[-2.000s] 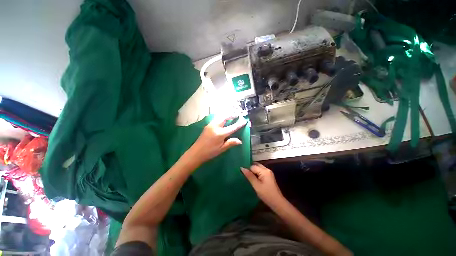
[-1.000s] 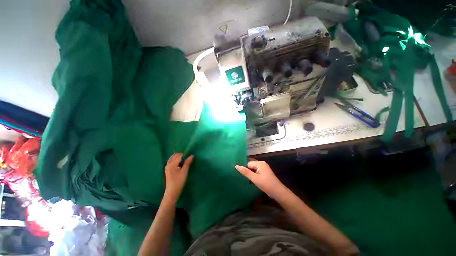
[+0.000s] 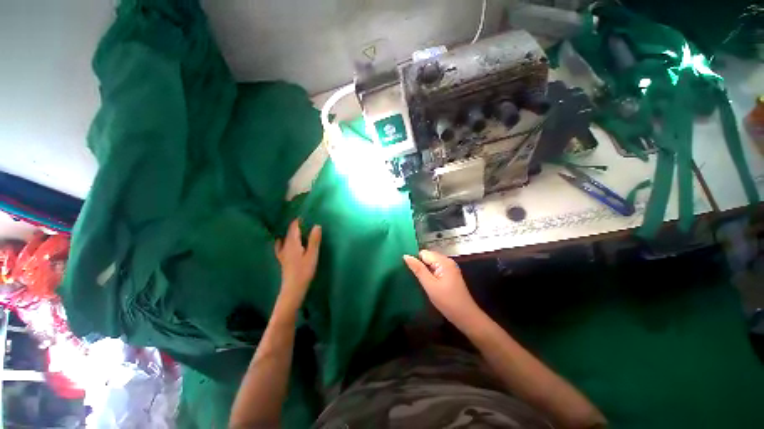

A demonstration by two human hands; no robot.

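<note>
A green cut panel (image 3: 360, 260) lies under the needle area of the overlock machine (image 3: 477, 92) and hangs towards my lap. White lamp glare hides the needle area. My right hand (image 3: 437, 276) pinches the panel's right edge between thumb and fingers, just below the table's front edge. My left hand (image 3: 297, 251) rests on the panel's left side with fingers and thumb apart; I see no cloth gripped in it.
A large pile of green pieces (image 3: 159, 193) stands left of the machine. Blue thread snips (image 3: 601, 193) lie on the table (image 3: 536, 226) to the right. Green strips (image 3: 689, 159) hang over its edge further right. More green cloth (image 3: 645, 335) is below the table.
The panel has moved further up into the machine, its far part now beyond the needle area. My left hand left the needle area, then moved slightly forward. My right hand moved slightly forward with the edge.
</note>
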